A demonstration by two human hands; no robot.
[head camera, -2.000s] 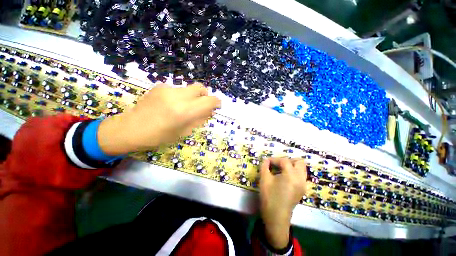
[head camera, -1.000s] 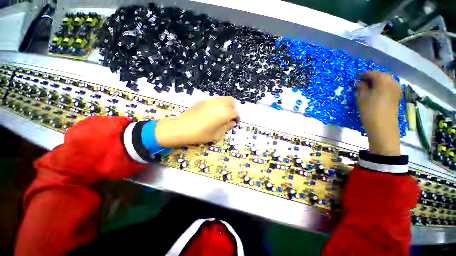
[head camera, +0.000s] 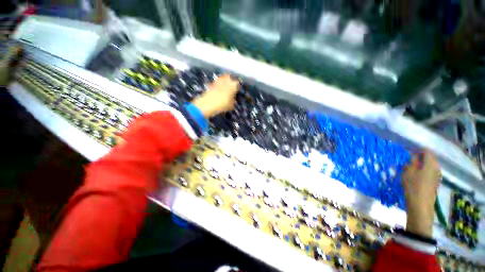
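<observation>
The picture is blurred. My left hand, with a blue band at the wrist, is over the pile of black components; its fingers are bunched and I cannot tell if they hold a part. My right hand is at the right end of the blue component pile, fingertips bent together; any part in them is too small to see. The tan circuit board panels, crowded with small fitted parts, run along the near side, partly hidden by my left sleeve.
Boards with yellow-and-black parts lie at the left end and right end of the piles. The white ledge has a raised back wall. A metal edge runs along the near side. A dark object lies at far left.
The view has shifted and tilted. My left hand has moved from above the boards to the black pile. My right hand, earlier over the boards, then the blue pile, is now at that pile's right end.
</observation>
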